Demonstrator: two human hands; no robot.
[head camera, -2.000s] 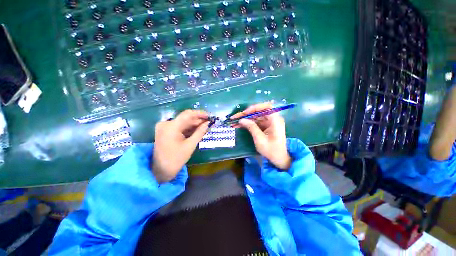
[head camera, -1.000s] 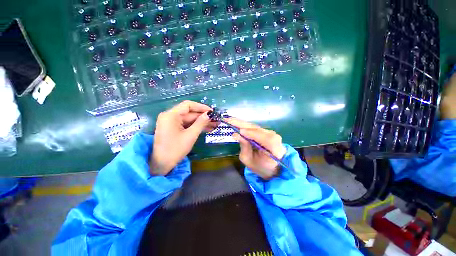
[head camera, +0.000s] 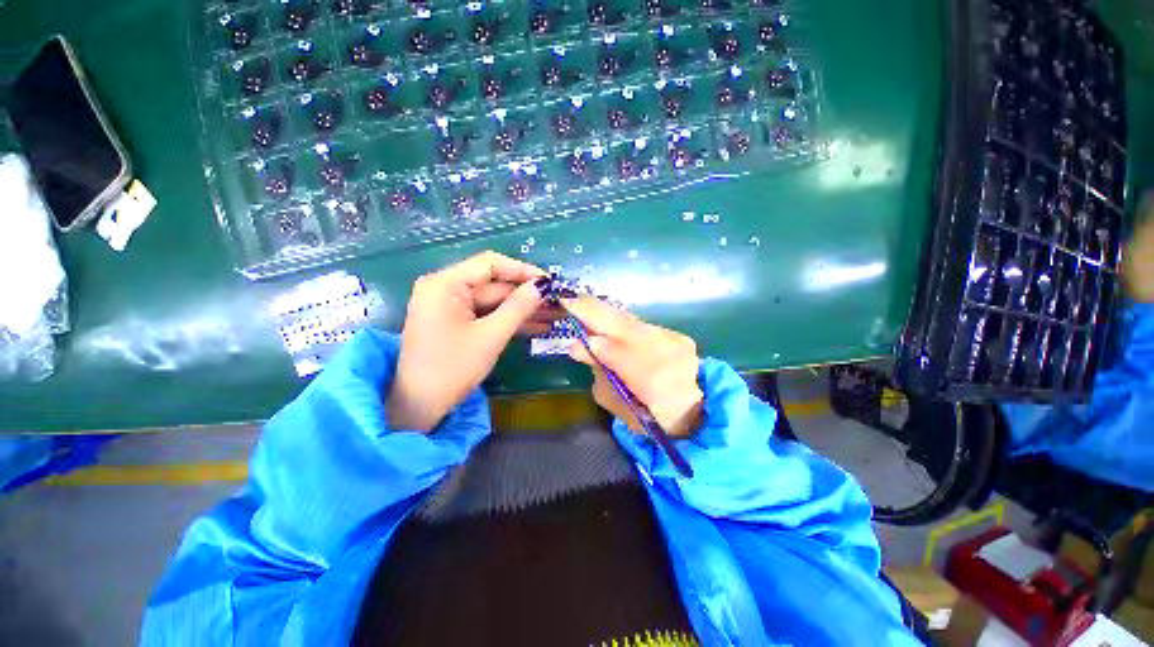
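Note:
My left hand (head camera: 458, 331) pinches a small dark module (head camera: 552, 290) between thumb and fingers, above the mat near the table's edge. My right hand (head camera: 643, 365) holds purple tweezers (head camera: 639, 413), their back end pointing down toward my body and their tip at the module. The tip is too small to make out. A pad sheet (head camera: 553, 344) lies partly hidden under my hands. A second pad sheet (head camera: 322, 320) lies left of my left hand. A clear blister tray (head camera: 418, 236) with rows of dark modules lies beyond my hands.
A black blister tray (head camera: 1028, 228) stands at the right. At the left lie a phone (head camera: 66, 137), a white tag (head camera: 127, 214) and a crumpled plastic bag (head camera: 28, 272). White specks (head camera: 711, 219) lie on the green mat. Another person's blue sleeve (head camera: 1091, 405) shows at the right edge.
The tweezers have swung from pointing up right to pointing down toward my body. My right hand has closed in on the module. The view has shifted, so the table items appear further right.

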